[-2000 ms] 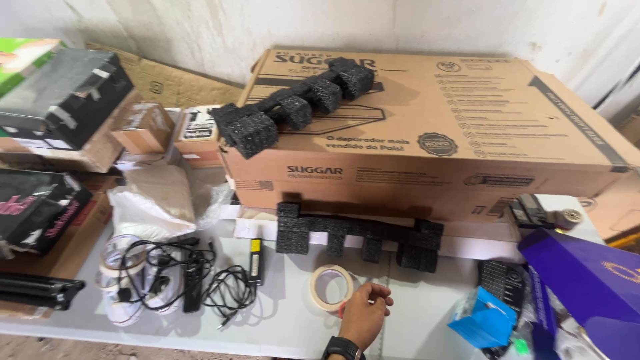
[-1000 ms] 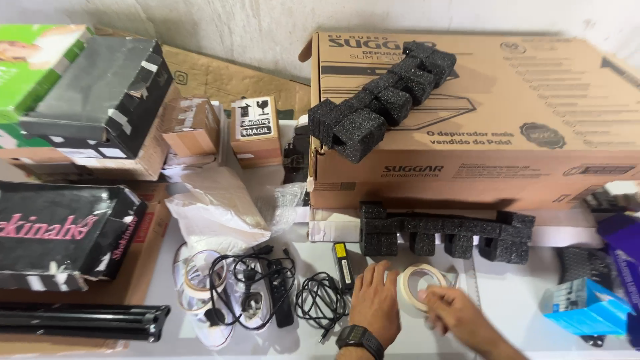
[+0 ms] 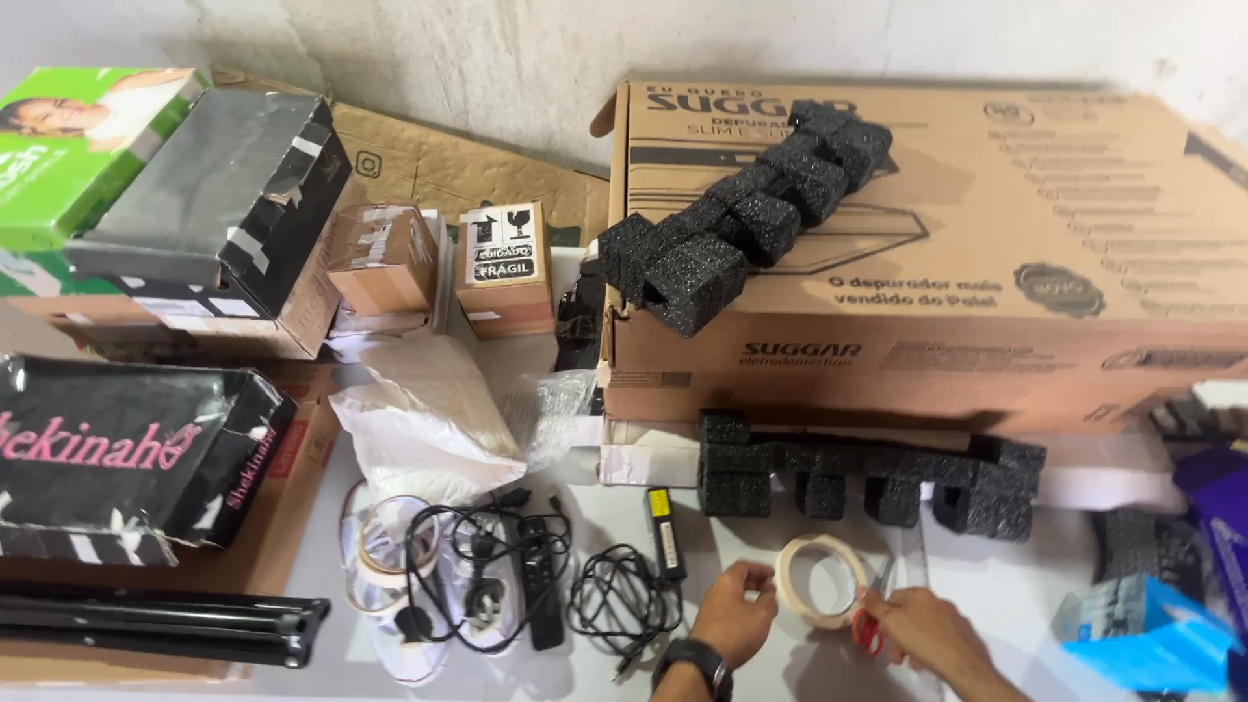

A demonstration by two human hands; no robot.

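A roll of cream masking tape lies on the white table between my two hands. My left hand, with a black watch at the wrist, is at the roll's left edge, fingers curled; whether it grips the tape is unclear. My right hand is at the roll's lower right, its fingers on small red-handled scissors whose blades point up. Behind the roll stands a notched black foam piece. A black power adapter with a yellow label and its coiled cable lie left of my left hand.
A large cardboard box with another black foam piece on top stands behind. Leftward are cables, a power strip, a white bag, small cartons and black boxes. Blue packaging is at the right.
Two seconds ago one hand was in view beside the tape; both are there now. The red-handled scissors now show at my right hand. The view has shifted left.
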